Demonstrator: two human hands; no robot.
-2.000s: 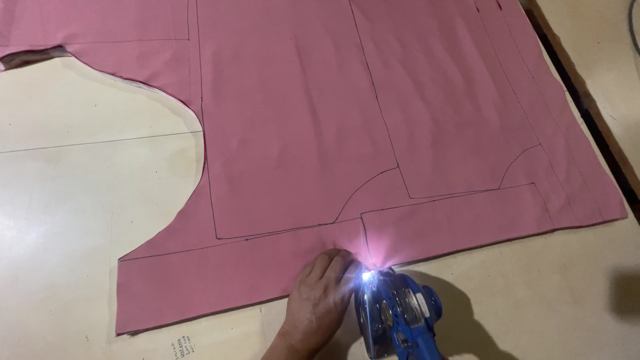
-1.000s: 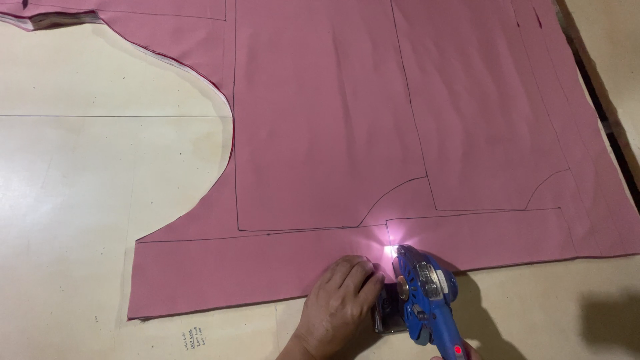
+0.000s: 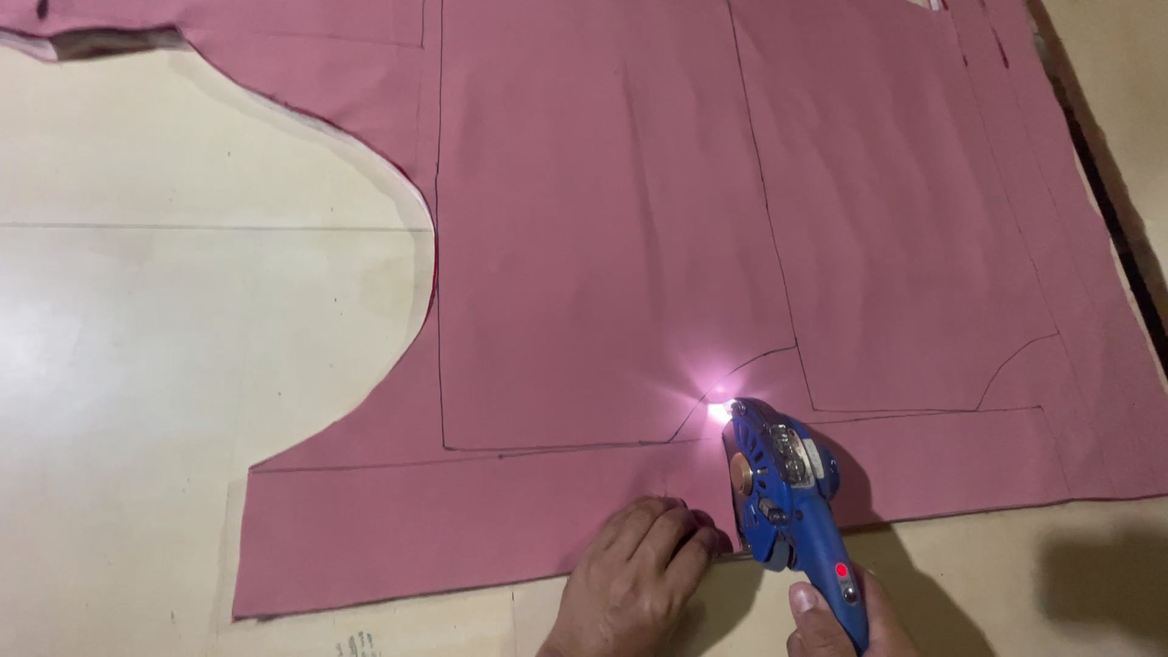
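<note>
Pink fabric (image 3: pixel 566 274), seemingly in layers and marked with dark pattern lines, lies flat. My right hand (image 3: pixel 821 620) grips the handle of a blue electric rotary fabric cutter (image 3: pixel 789 484). Its head stands on the fabric, past the lower edge, with a bright light shining at its front near a curved marked line. Just left of the cutter, my left hand (image 3: pixel 639 570) presses on the lower edge of the fabric with bent fingers; its thumb is hidden. The blade and the cut beneath the cutter are mostly hidden.
The pale tabletop (image 3: pixel 182 274) shows inside the curved cutout at left and below the fabric. A thin straight line crosses it. A dark gap (image 3: pixel 1118 237) runs along the right side. Small writing marks the table at the bottom.
The cutter has moved from the lower edge up into the fabric, to the marked lines. My left hand stays beside it at the edge.
</note>
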